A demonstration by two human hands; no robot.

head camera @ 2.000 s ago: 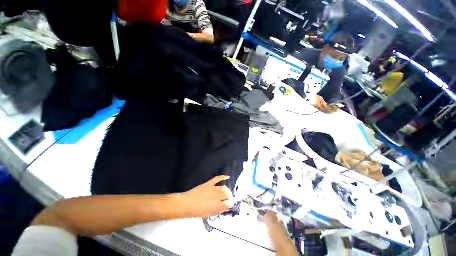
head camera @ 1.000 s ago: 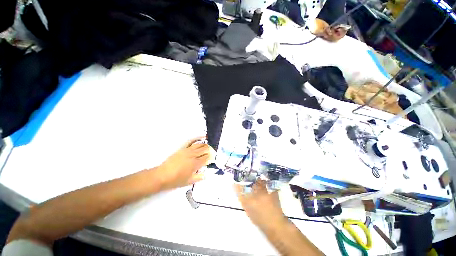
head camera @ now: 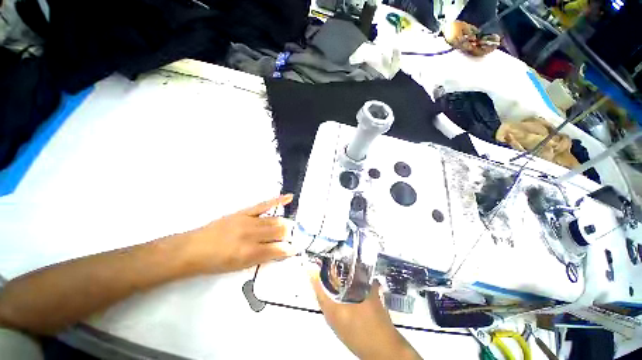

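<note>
A black fabric panel (head camera: 338, 105) with a frayed left edge lies behind and under the head of the white sewing machine (head camera: 394, 211). My left hand (head camera: 243, 240) lies flat left of the needle area, its fingertips at the near end of the panel's frayed edge. My right hand (head camera: 359, 320) is just in front of the needle area, its fingertips hidden by the shiny curved guard (head camera: 350, 267) and the head. The presser foot and needle are hidden. A grey-white tube (head camera: 369, 130) stands upright on the head.
Scissors with yellow and green handles (head camera: 508, 346) lie right of my right hand, beside a small dark tray (head camera: 457, 311). Black and grey cloth (head camera: 331, 53) is heaped at the back. Tan scraps (head camera: 538, 138) lie in the recess behind the machine. Another person's hand (head camera: 470, 39) shows at the back.
The black panel has gone from the table's left side and now lies behind the machine head. The view has tilted down and come closer. Both hands stay by the needle area.
</note>
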